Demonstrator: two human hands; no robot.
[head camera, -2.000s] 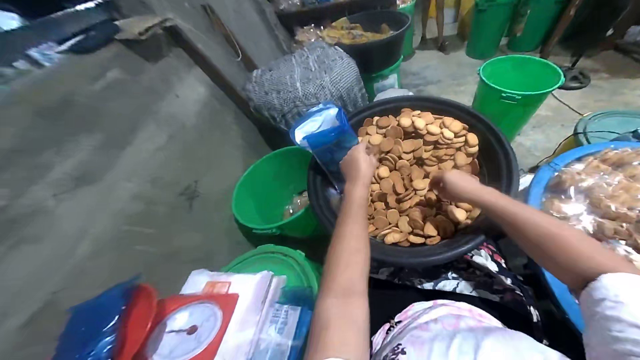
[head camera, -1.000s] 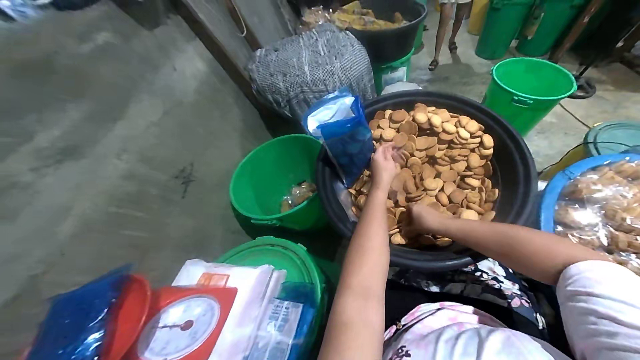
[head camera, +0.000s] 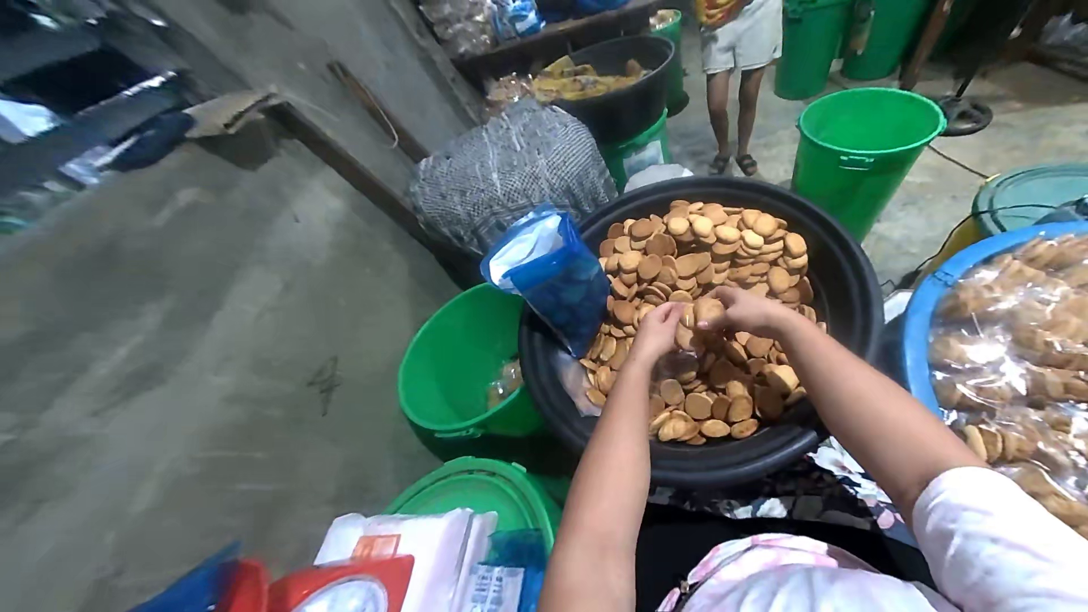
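A large black plastic tub (head camera: 858, 297) holds a heap of round, flat brown biscuits (head camera: 714, 238). Over the middle of the heap, my left hand (head camera: 659, 330) pinches what looks like a small clear plastic bag (head camera: 682, 361) with biscuits in it. My right hand (head camera: 744, 311) meets it from the right, its fingers on biscuits at the bag's top. How far the bag reaches down is hard to tell against the heap. A blue plastic pack (head camera: 565, 285), open at its top, leans inside the tub's left rim, with some clear plastic (head camera: 578, 387) below it.
Left of the tub stands a green bucket (head camera: 450, 365) with a bagged item inside. A red dial scale (head camera: 340, 586) and plastic packs (head camera: 408, 544) are at bottom left. A blue basin (head camera: 918, 323) of bagged biscuits is at right. Beyond are another green bucket (head camera: 867, 136) and a standing person (head camera: 735, 93).
My right hand has risen from the biscuits at the tub's near side to beside my left hand. A person's legs beyond the tub show more fully than before.
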